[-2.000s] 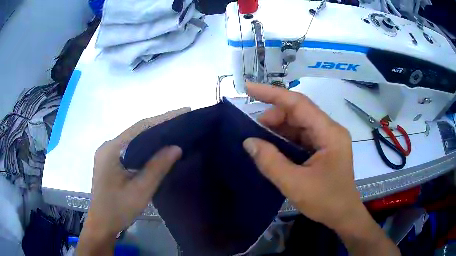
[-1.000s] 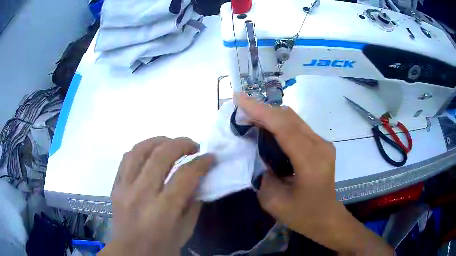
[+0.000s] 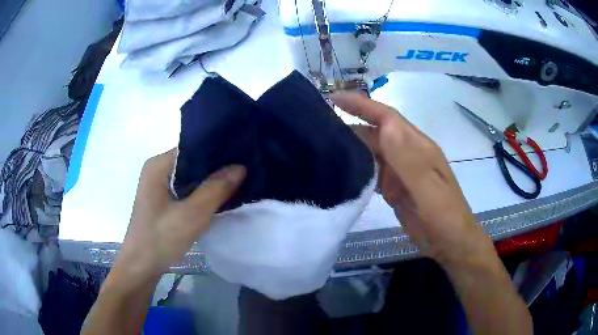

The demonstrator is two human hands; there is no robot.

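A two-tone fabric piece (image 3: 298, 154) is held up in front of the sewing machine. Its navy-black side faces me, with two pointed corners at the top and a notch between them. A pale grey part (image 3: 275, 245) hangs below it over the table's near edge. My left hand (image 3: 187, 209) grips the left side, thumb on the dark face, fingers hidden behind. My right hand (image 3: 413, 170) is at the right edge, its fingers partly behind the fabric. The needle area (image 3: 338, 85) is just beyond the piece, partly covered by my right fingertips.
The white JACK machine head (image 3: 419, 55) spans the back right. Scissors (image 3: 508, 147) with one black and one red handle lie right of my right hand. Folded pale-grey pieces (image 3: 183, 33) lie at the back left. A measuring strip (image 3: 387, 247) edges the table. Fabric heaps (image 3: 46, 163) stand left.
The piece has been opened out, from pale side up near the needle to dark side facing me. My left hand has moved left and my right hand slightly right. The camera view has shifted slightly.
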